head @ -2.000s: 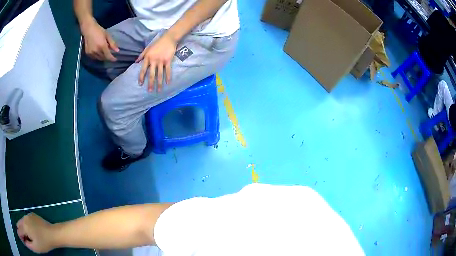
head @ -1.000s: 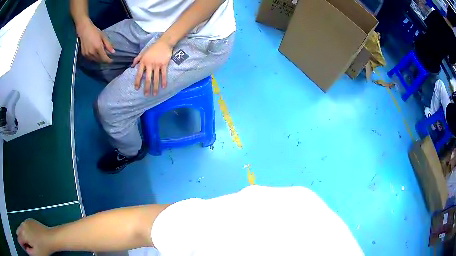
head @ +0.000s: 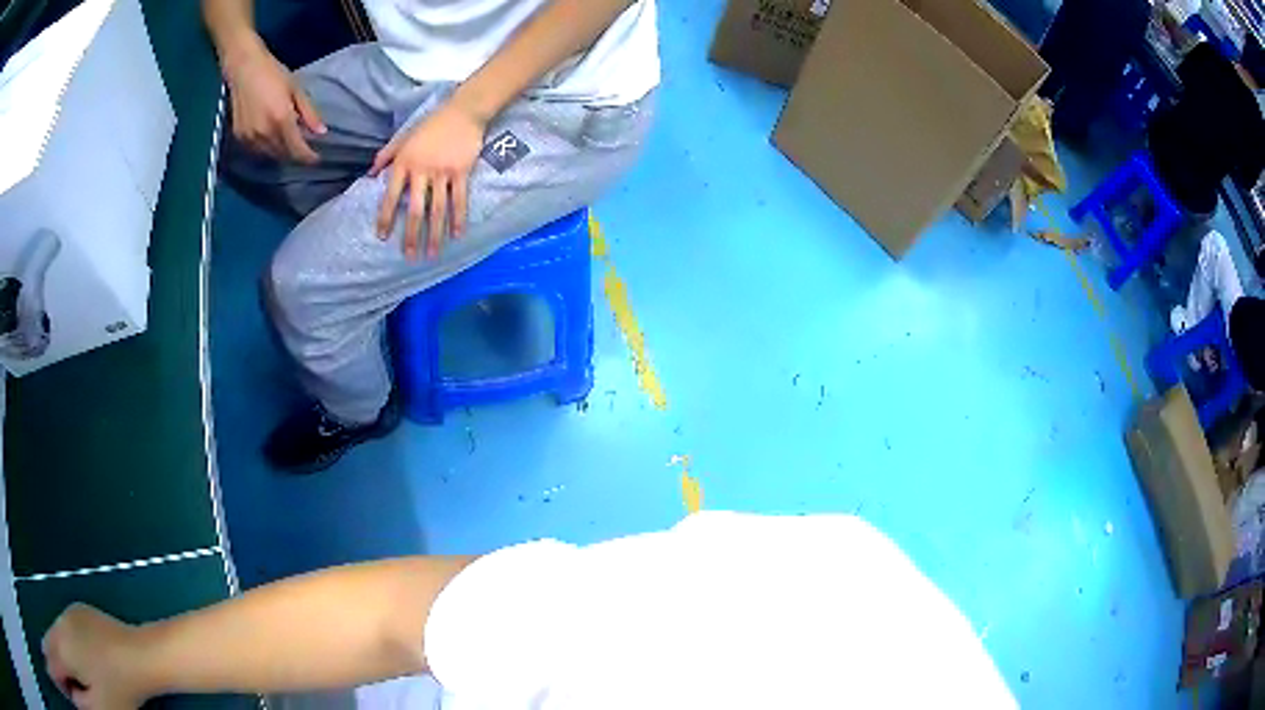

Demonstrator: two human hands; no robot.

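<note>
A white retail box stands on the dark green side table at the left edge, cut off by the picture. A dark and grey picture of an appliance shows on its lower left face. My right hand is curled into a fist on the table at the lower left, below the box and apart from it. No object shows in it. My bare right forearm comes from a white sleeve. My left hand is not in view.
A person in grey trousers sits on a blue plastic stool beside the table, hands on thighs. Large brown cartons stand on the blue floor at the upper right. More stools, cartons and people are at the right edge.
The view has shifted very slightly. My right hand stays curled in the same place. The box and the seated person have not visibly moved otherwise.
</note>
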